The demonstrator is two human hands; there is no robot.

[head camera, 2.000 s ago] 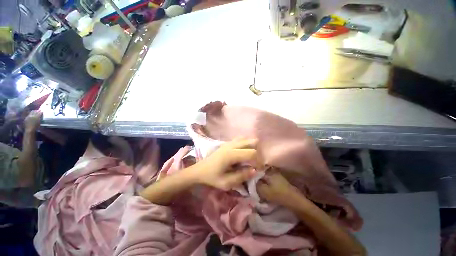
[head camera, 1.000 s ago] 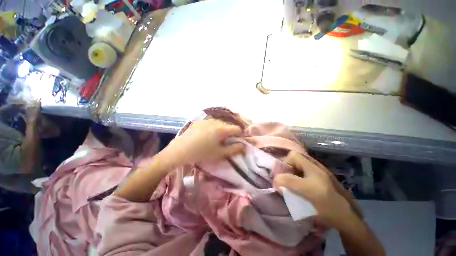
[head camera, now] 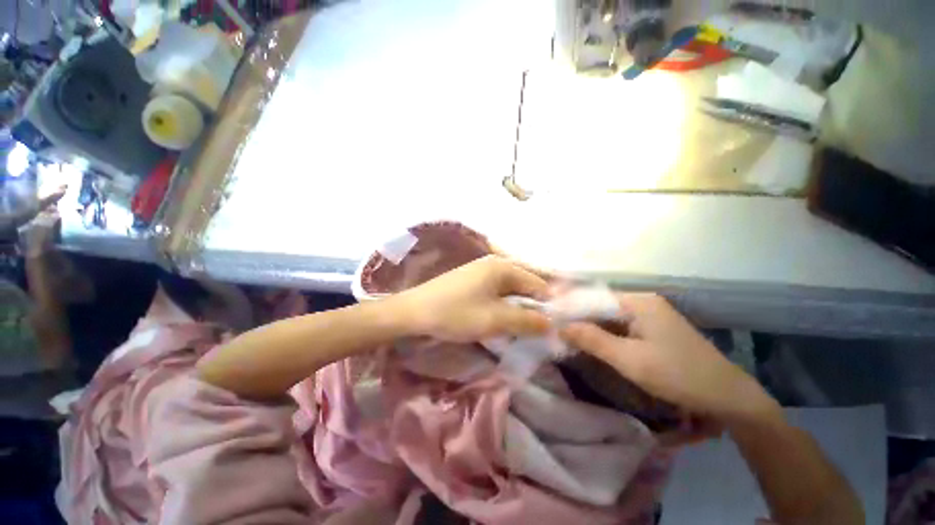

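A pink garment piece [head camera: 461, 420] lies bunched on my lap and against the table's front edge. Its darker pink edge with a small white label [head camera: 398, 246] rests on the table edge. My left hand [head camera: 482, 299] and my right hand [head camera: 641, 344] are close together over the garment, both gripping a white fabric part [head camera: 584, 306], which is blurred between the fingers. Folds hide some fingertips.
The white table [head camera: 379, 133] has a plastic-wrapped front edge. Metal tweezers or snips [head camera: 759, 116], a blue and orange tool [head camera: 661, 51] and a dark flat object [head camera: 871, 205] lie at right. A yellowish thread cone [head camera: 172, 121] is at left. Another person's arm [head camera: 41, 277] shows at far left.
Both hands have come closer together over the white part. The dark pink edge with the white label now shows on the table edge, left of the hands. The camera view has shifted slightly.
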